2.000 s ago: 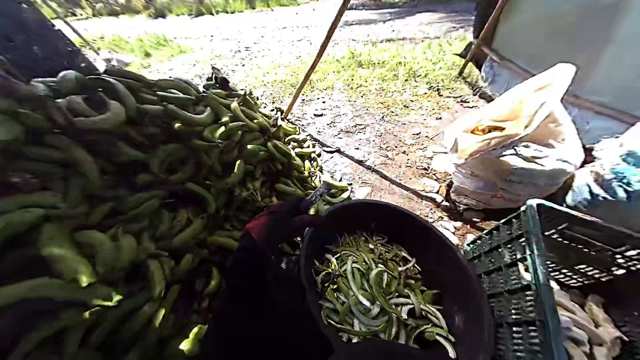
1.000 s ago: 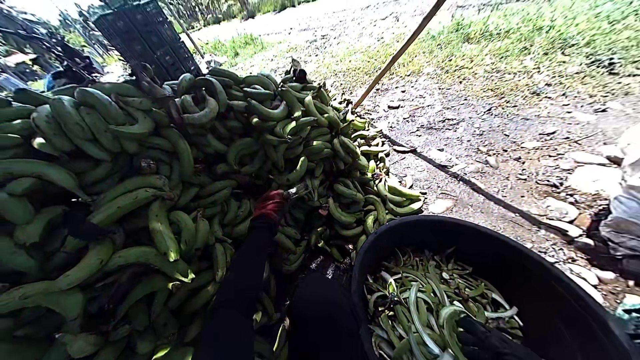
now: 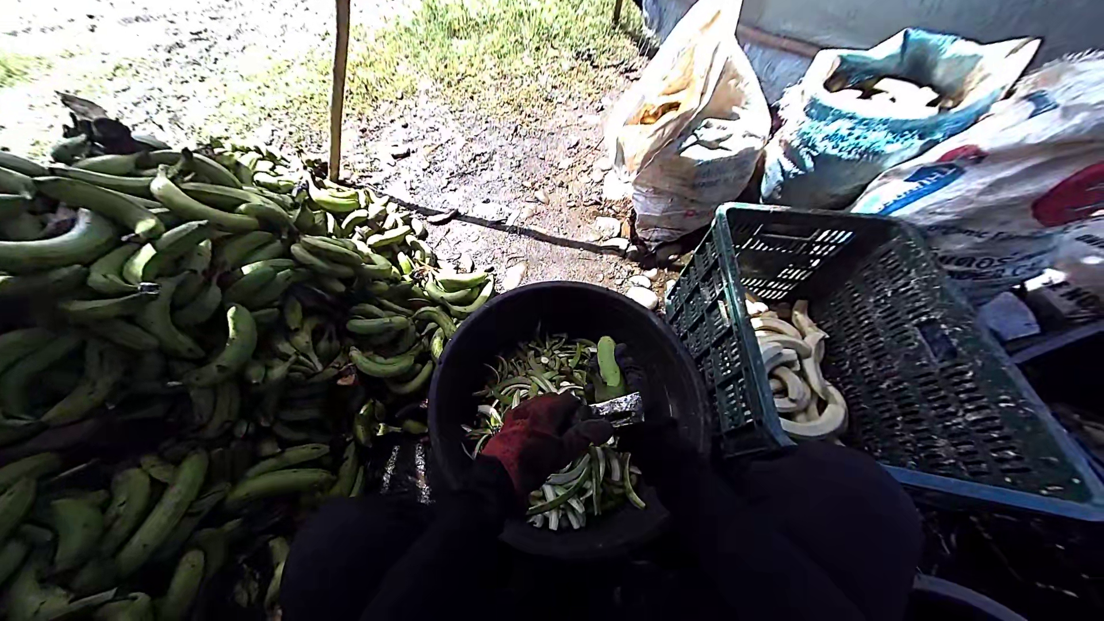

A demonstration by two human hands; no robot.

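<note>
My left hand (image 3: 543,435), in a red and dark glove, is over a round black tub (image 3: 457,345) and closed on a metal blade (image 3: 619,409). Just beyond the blade, an unpeeled green banana or plantain (image 3: 609,362) stands nearly upright against my right hand (image 3: 636,379), which looks dark-gloved and is hard to make out in the shade. My right fingers seem closed around the fruit. Strips of green and white peel (image 3: 586,487) lie in the tub below both hands.
A large heap of green bananas or plantains (image 3: 233,345) fills the left. On the right, a green plastic crate (image 3: 906,345) holds peeled fruit (image 3: 802,379). Behind it stand a white sack (image 3: 690,155), a blue-white sack (image 3: 845,129) and another printed sack (image 3: 992,190). A wooden pole (image 3: 339,86) rises behind the heap.
My left hand has moved from the heap to over the tub, and a green fruit now shows there beside the blade. The view has swung right since one second ago.
</note>
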